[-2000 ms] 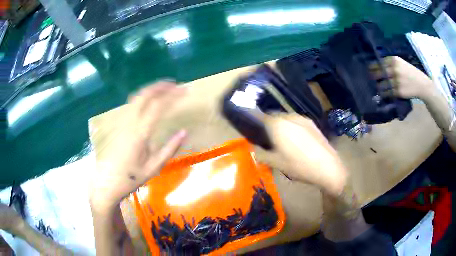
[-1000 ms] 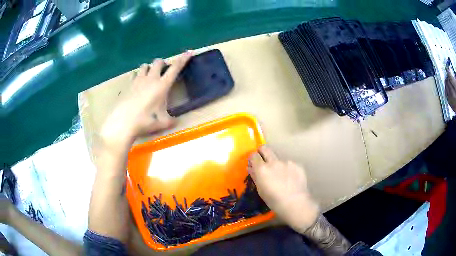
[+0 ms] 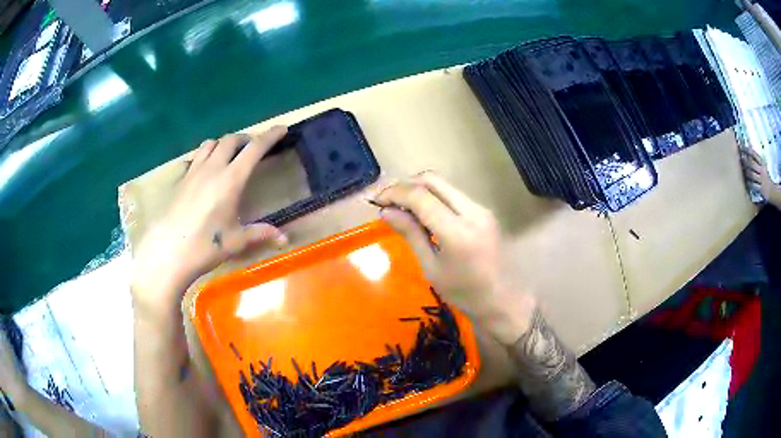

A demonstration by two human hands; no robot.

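A black phone middle frame (image 3: pixel 336 156) lies on the tan cardboard sheet beyond the orange tray, its solid end to the right. My left hand (image 3: pixel 214 210) grips its left part, fingers on the far edge and thumb by the near edge. My right hand (image 3: pixel 445 231) is just right of the frame's near corner, with a thin black side key (image 3: pixel 375 203) pinched at its fingertips, apart from the frame. The orange tray (image 3: pixel 295 304) sits in front of me with a heap of black side keys (image 3: pixel 317 395) along its near edge.
A leaning stack of black frames (image 3: pixel 557 120) stands at the right, with a pale ribbed panel (image 3: pixel 738 103) beyond. One loose sliver (image 3: pixel 634 234) lies on the cardboard (image 3: pixel 565 274). A green belt (image 3: pixel 342 51) runs behind. Other people's hands show at the left (image 3: pixel 26 402) and right (image 3: pixel 757 174) edges.
Two seconds ago my right hand carried a frame from the stack. One second ago it was at the tray's right rim; now it is beyond the tray, near the frame, holding a key.
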